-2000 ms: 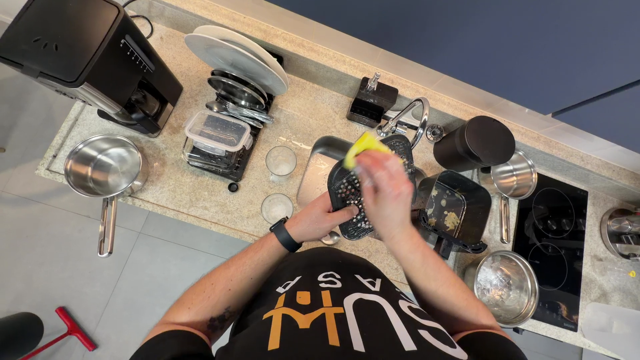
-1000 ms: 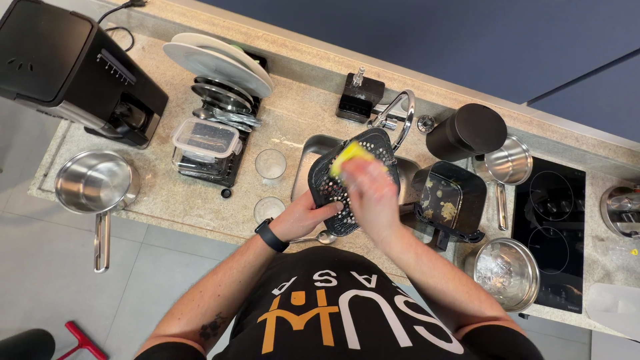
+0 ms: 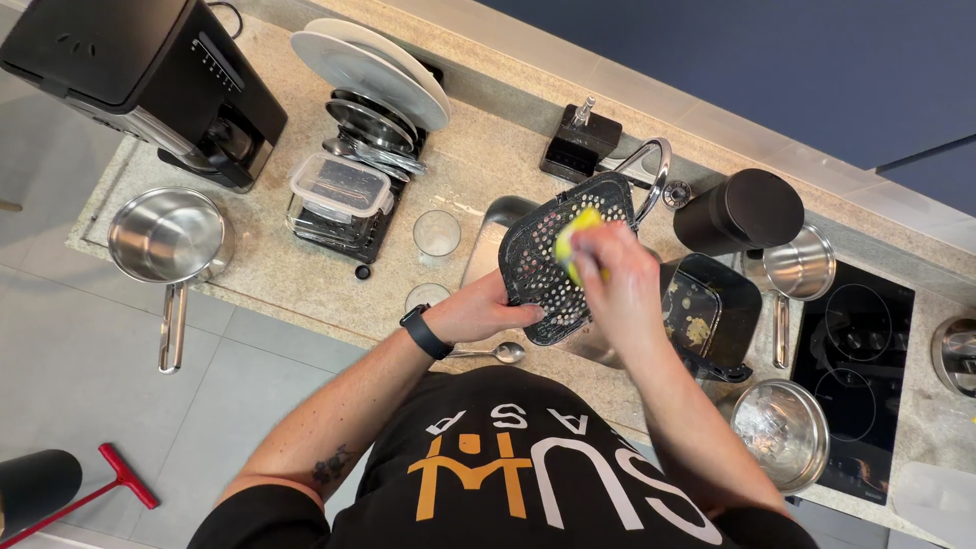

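Observation:
My left hand (image 3: 480, 309) grips the near-left edge of a black perforated air-fryer tray (image 3: 534, 229), thumb on its upper face. The tray is held tilted over the steel sink (image 3: 488, 244). In my right hand (image 3: 619, 263) is a yellow sponge (image 3: 573, 242), pressed to the tray's holes; the hand is slightly blurred. Behind the tray arches the chrome faucet (image 3: 662, 171). A black air-fryer basket (image 3: 736, 305) with food residue inside stands right of the sink. A metal spoon (image 3: 508, 351) lies on the counter's near edge.
Left of the sink are two glasses (image 3: 437, 233) and a dish rack (image 3: 374, 248) with plates (image 3: 374, 69) and a lidded container (image 3: 341, 185). A saucepan (image 3: 166, 235) overhangs the front edge. On the right are a black canister (image 3: 740, 211), steel pots (image 3: 779, 436) and a cooktop (image 3: 858, 328).
My right hand and the sponge have shifted over the tray's holes. My left hand still holds the tray, whose tilt has changed.

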